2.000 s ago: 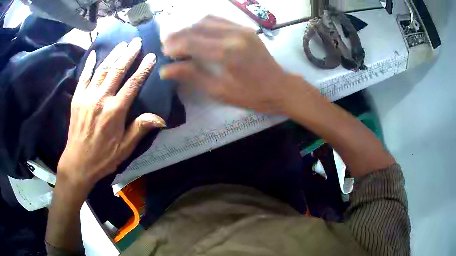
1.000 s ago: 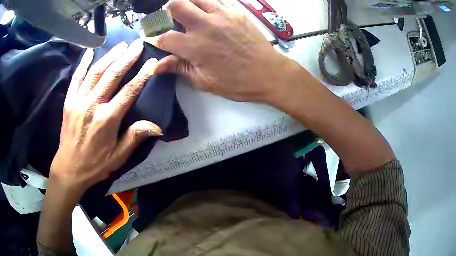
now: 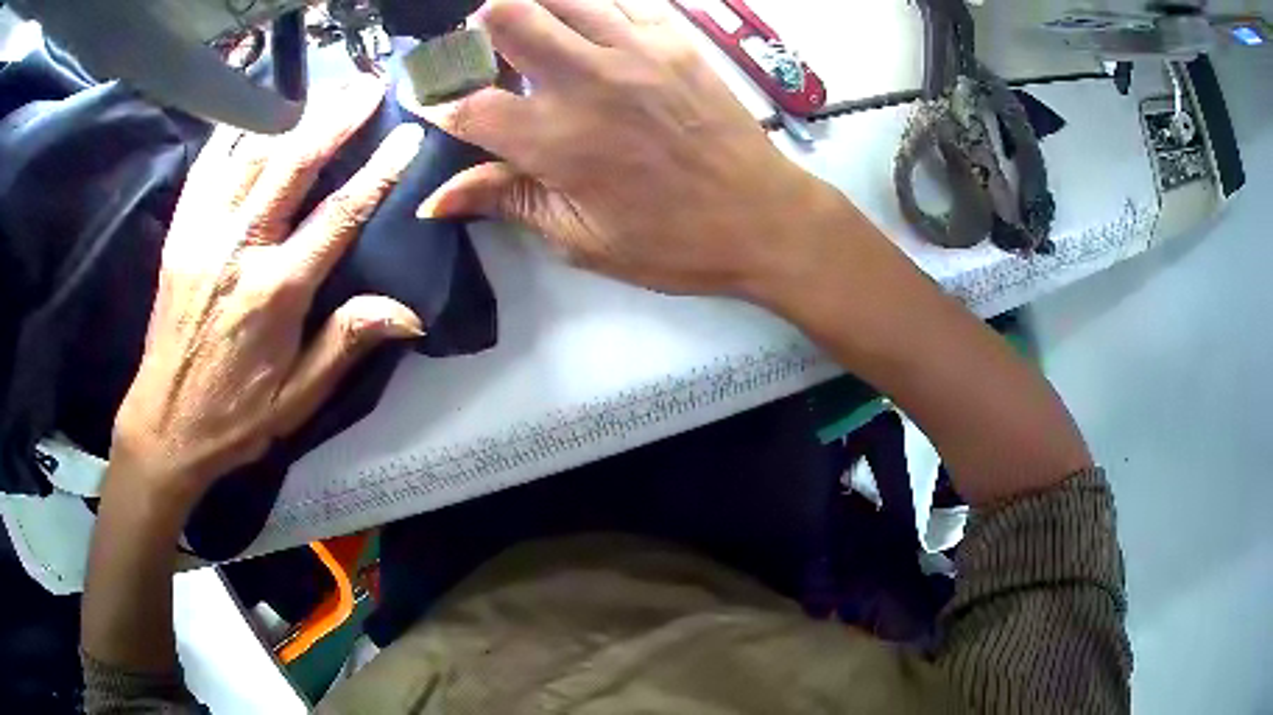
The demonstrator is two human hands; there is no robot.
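Observation:
A dark navy cloth (image 3: 419,266) lies on the white machine table, beside and under the needle area of the sewing machine head (image 3: 182,49) at the top left. My left hand (image 3: 251,279) lies flat on the cloth, fingers spread and pointing toward the needle. My right hand (image 3: 628,154) is just right of the needle area, beside a ridged beige-grey block (image 3: 450,67). Its thumb is apart from the index finger; some fingertips are hidden near the block, so I cannot tell whether they touch cloth.
Scissors with wrapped handles (image 3: 973,168) and a red-handled small cutter (image 3: 761,56) lie on the table (image 3: 586,328). Its front edge has a ruler scale. A metal fitting (image 3: 1177,140) is at the right end. An orange-handled item (image 3: 332,601) and green bin edges (image 3: 854,419) show below.
My right hand has come from a blurred sweep to beside the ridged block, and its thumb has parted from the cloth. My left hand and the cloth have shifted slightly left.

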